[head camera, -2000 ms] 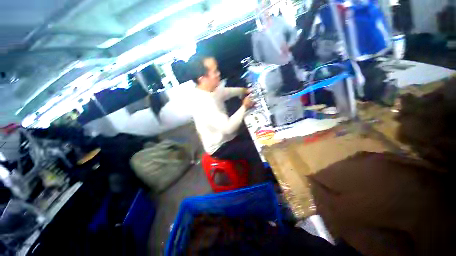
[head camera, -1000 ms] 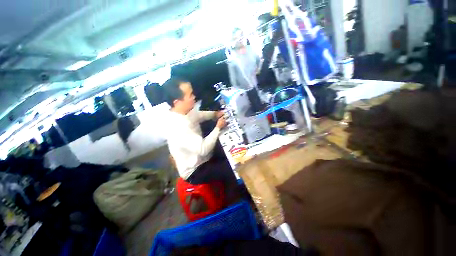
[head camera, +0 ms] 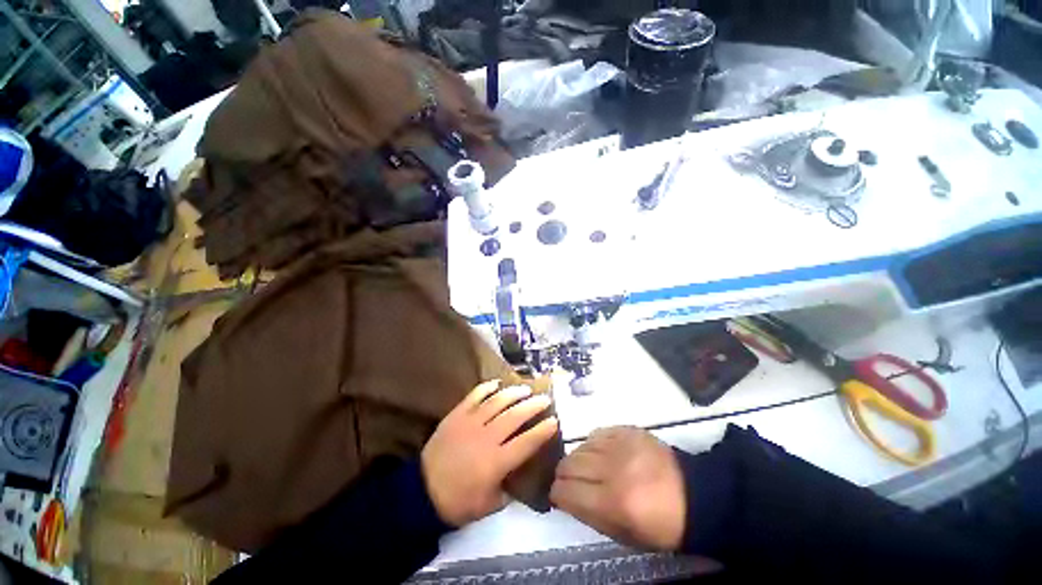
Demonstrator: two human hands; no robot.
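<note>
A brown garment piece [head camera: 331,377] lies left of the needle, its right end under or close against the presser foot area [head camera: 560,354] of the white sewing machine [head camera: 708,240]. My left hand [head camera: 486,451] lies on the cloth just in front of the needle, fingertips pressing it down. My right hand [head camera: 620,486] is curled at the cloth's right edge and pinches it; its fingertips are partly hidden. Whether the needle is in the cloth cannot be told.
A brown pile [head camera: 331,126] with dark strips lies behind the piece. A black phone [head camera: 699,360] and shears [head camera: 891,400] lie under the machine arm. A black cylinder [head camera: 668,69] stands behind the machine. Cardboard [head camera: 137,480] and a grey tray [head camera: 34,429] are at left.
The view has swung from the aisle, with a seated person and blue crate, to the sewing machine. Both my hands now show, on the brown piece.
</note>
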